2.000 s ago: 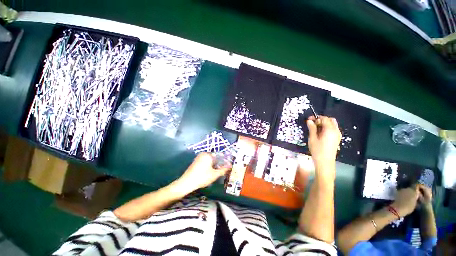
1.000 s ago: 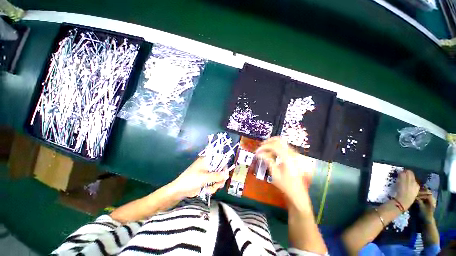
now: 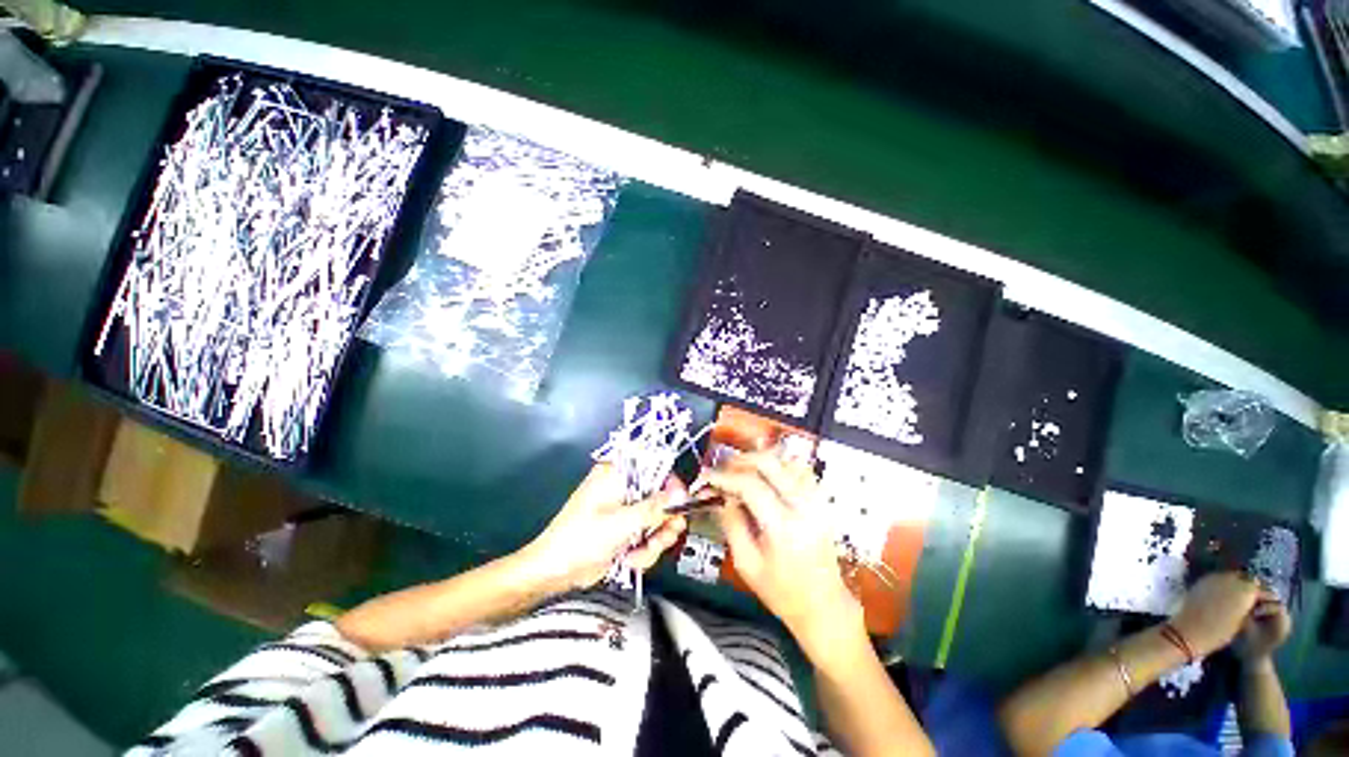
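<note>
My left hand (image 3: 610, 525) is closed around a bundle of thin white pieces (image 3: 648, 438), whose ends fan out above the fingers. My right hand (image 3: 777, 535) meets it at the left part of the orange mat (image 3: 885, 603). A thin dark tool, likely tweezers (image 3: 695, 504), points from the right fingers to the left fingertips. Any small part at its tip is too small to tell. The silvery fixture (image 3: 700, 558) lies on the mat's left end, partly hidden by my hands. A white perforated plate (image 3: 861, 510) lies on the mat's right part, partly behind my right hand.
Three small black trays (image 3: 780, 255) stand behind the mat with small parts. A large black tray (image 3: 98, 364) of white pieces and a clear bag (image 3: 496, 244) are at left. A crumpled bag (image 3: 1225, 423) and another person's hands (image 3: 1235, 612) are at right. An open cardboard box (image 3: 156, 488) is below left.
My right hand has come from the middle small tray, over the mat, to my left hand. The left hand has raised the white bundle upright from the bench.
</note>
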